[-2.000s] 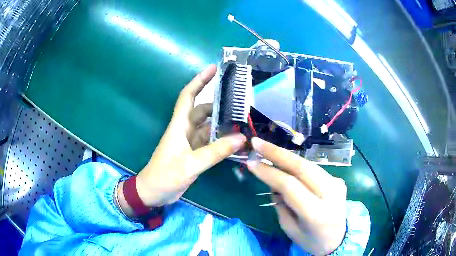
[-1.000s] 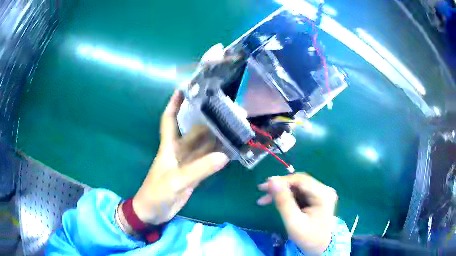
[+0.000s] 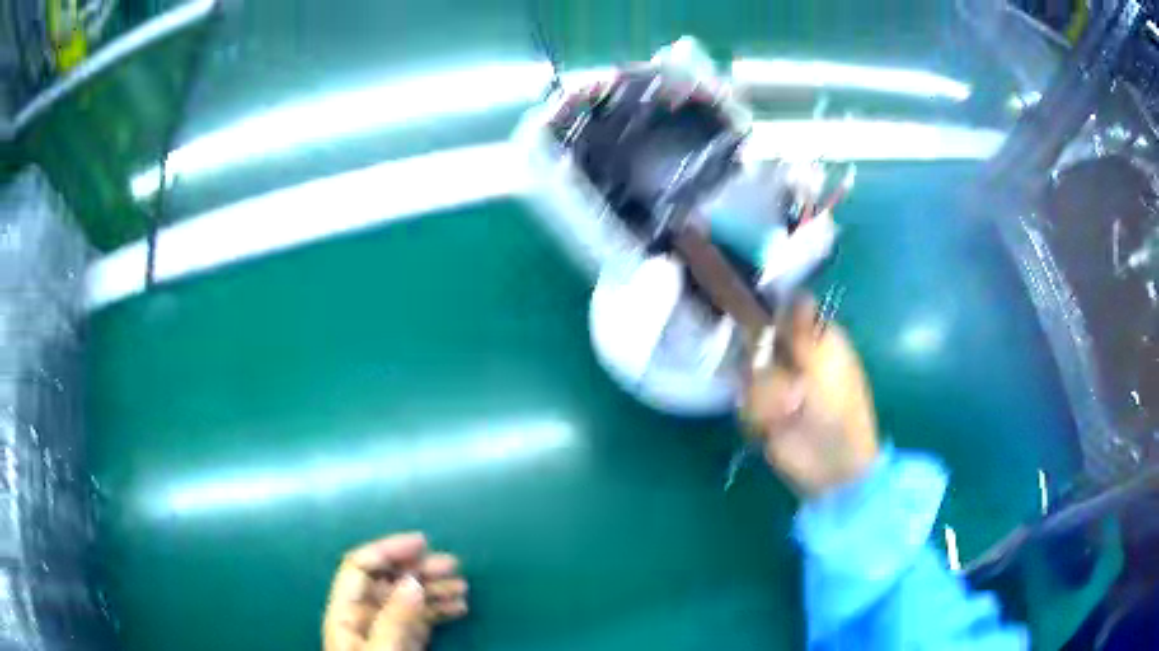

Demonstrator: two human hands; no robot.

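Observation:
The optical unit [image 3: 655,146], an open black housing, is blurred at the upper middle and tilted. A white round disc [image 3: 636,333] shows under its near side. My right hand [image 3: 810,401] is at the unit's near right corner, fingers closed on its edge. Thin light lines by this hand may be tweezers; blur hides them. My left hand [image 3: 397,595] is at the bottom edge, partly cut off, away from the unit, with loosely curled fingers and nothing visible in it. The heat sink and leads cannot be made out clearly.
The unit is over a shiny green mat [image 3: 343,343]. A white rail [image 3: 331,223] crosses behind it. A stack of clear trays [image 3: 45,420] stands at the left edge. Dark, shiny material [image 3: 1106,293] is at the right edge.
My left hand has let go of the unit and is now low and apart. My right hand has moved up onto the unit, which has turned. The view has swung round.

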